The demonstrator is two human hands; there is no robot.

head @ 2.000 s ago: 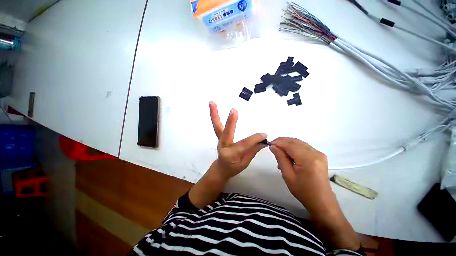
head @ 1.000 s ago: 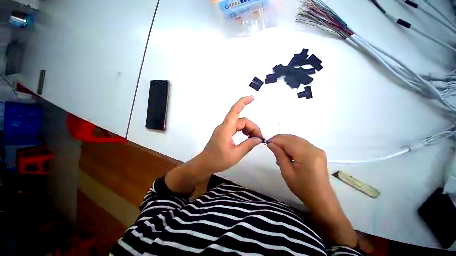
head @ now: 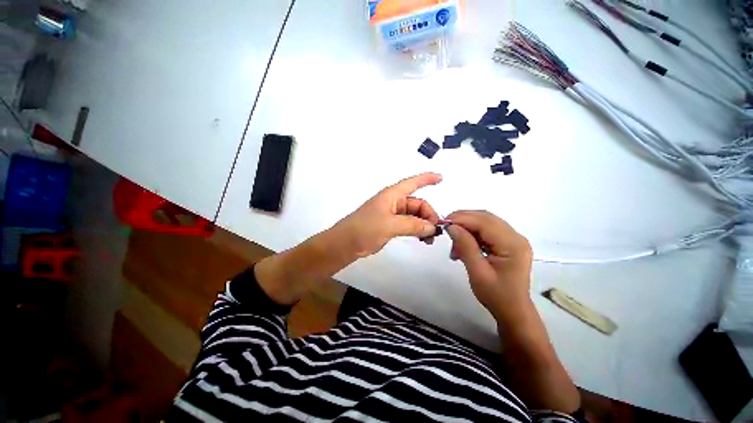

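My left hand [head: 395, 216] pinches a small black tape piece [head: 434, 232] between thumb and fingers, with its index finger stretched out. My right hand [head: 489, 252] pinches thin reddish and dark wire ends [head: 446, 222] right beside the tape; the fingertips of both hands nearly touch. A white jacketed cable [head: 590, 259] runs from behind my right hand to the right. How far the tape is wrapped is hidden by the fingers. A loose pile of black tape pieces [head: 487, 139] lies on the table above my hands.
A smartphone [head: 272, 173] lies at left. A cable bundle [head: 607, 108] and cables with black bands [head: 656, 68] are at upper right. A printed package [head: 415, 33] is at the top. A yellowish strip [head: 580, 311] and a black rectangle [head: 717, 369] lie at right.
My left hand has gone from spread fingers to a closer pinch on the tape. Reddish wires now show between the fingertips. The camera view has shifted somewhat.
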